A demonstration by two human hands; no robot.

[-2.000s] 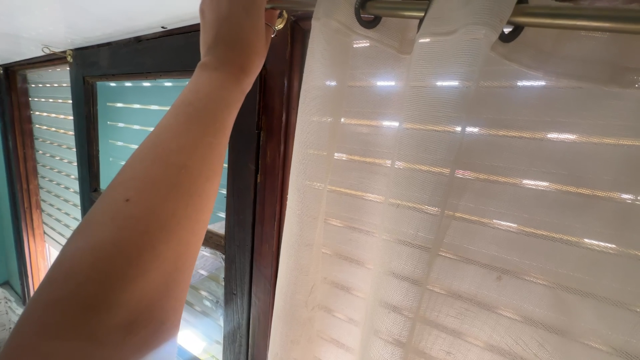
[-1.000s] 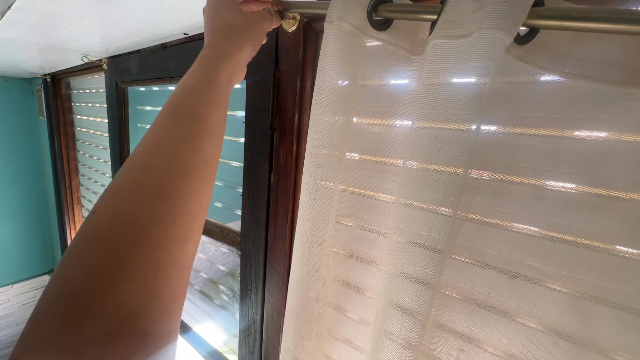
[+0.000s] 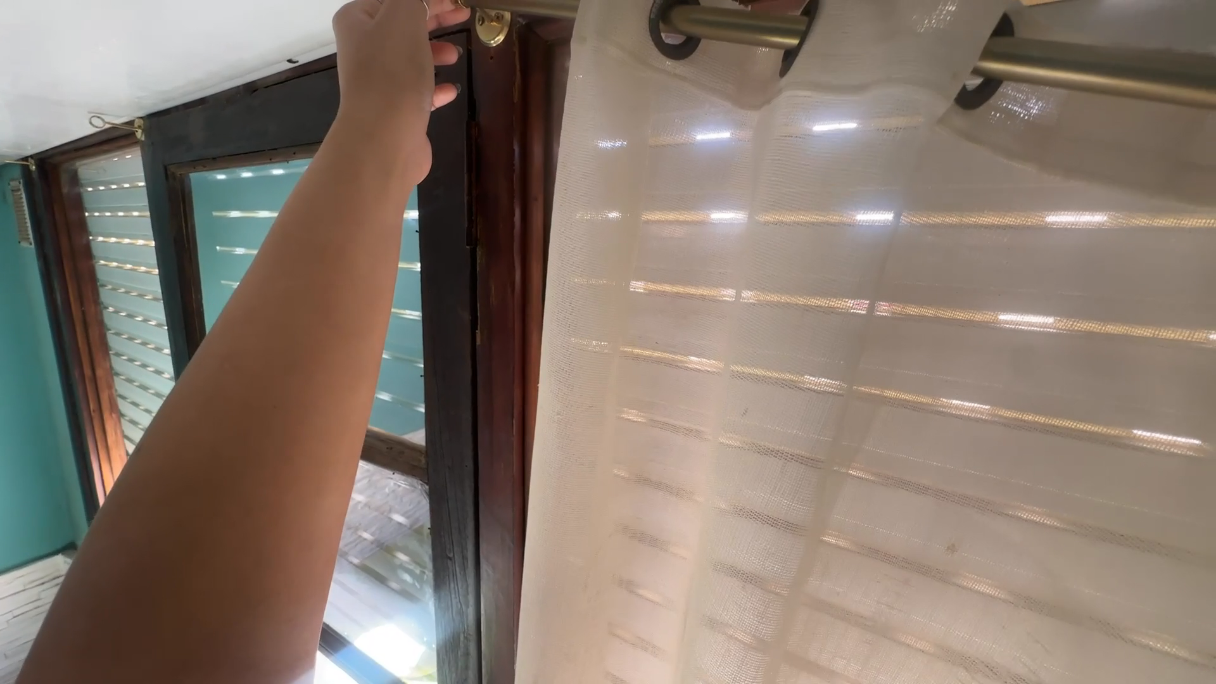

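My left hand (image 3: 394, 57) reaches up at the top edge, partly cut off. Its upper fingertips close on the left end of a brass-coloured curtain rod (image 3: 1092, 71), just left of a brass bracket (image 3: 491, 27); two lower fingers stand apart from it. A sheer cream curtain (image 3: 807, 399) hangs from the rod by dark eyelets (image 3: 674, 28), and light from slats shows through it. My right hand is out of view.
Behind my forearm stands a dark wooden frame (image 3: 451, 380) with glass, beside a reddish wooden post (image 3: 499, 332). A slatted shutter (image 3: 123, 275), a small brass hook (image 3: 116, 123) and a teal wall (image 3: 33, 399) are at left. The white ceiling (image 3: 161, 57) is close above.
My left hand stays up by the rod's left end. Its lower fingers now show apart from one another, where they were hardly visible a second ago.
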